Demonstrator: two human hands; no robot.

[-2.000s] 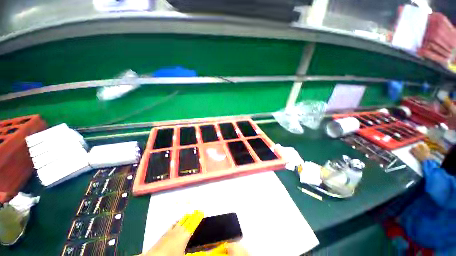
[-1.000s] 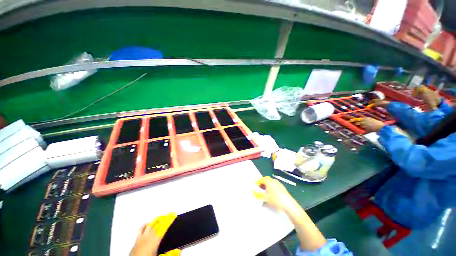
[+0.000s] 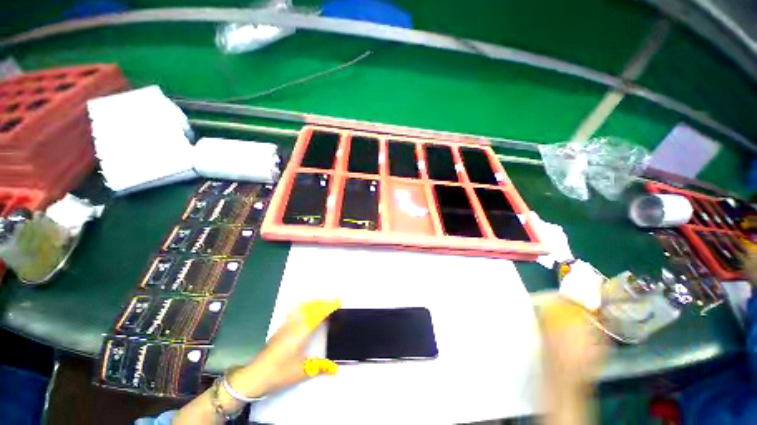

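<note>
A black smartphone (image 3: 382, 334) lies face up on the white work sheet (image 3: 490, 290). My left hand (image 3: 290, 349), with yellow finger cots, grips the phone's left end between thumb and fingers. My right hand (image 3: 573, 353) is blurred at the sheet's right edge, beside the white tissue; whether it holds anything cannot be told. The orange-red phone tray (image 3: 398, 242) stands behind the sheet, with dark phones in its pockets and one front pocket holding only a small white slip.
A row of printed films (image 3: 187, 274) runs down the left. White wipes (image 3: 145, 141), stacked trays (image 3: 50, 133) and a dish stand beyond. Right are tissue (image 3: 581, 286), solvent bottles (image 3: 635, 307), a clear bag (image 3: 593, 166), a white roll (image 3: 661, 210) and another person's sleeve at the edge.
The view has turned and tilted down. My left hand still holds the phone, which now lies straighter. My right hand has moved from the sheet's upper right area towards the tissue and dish.
</note>
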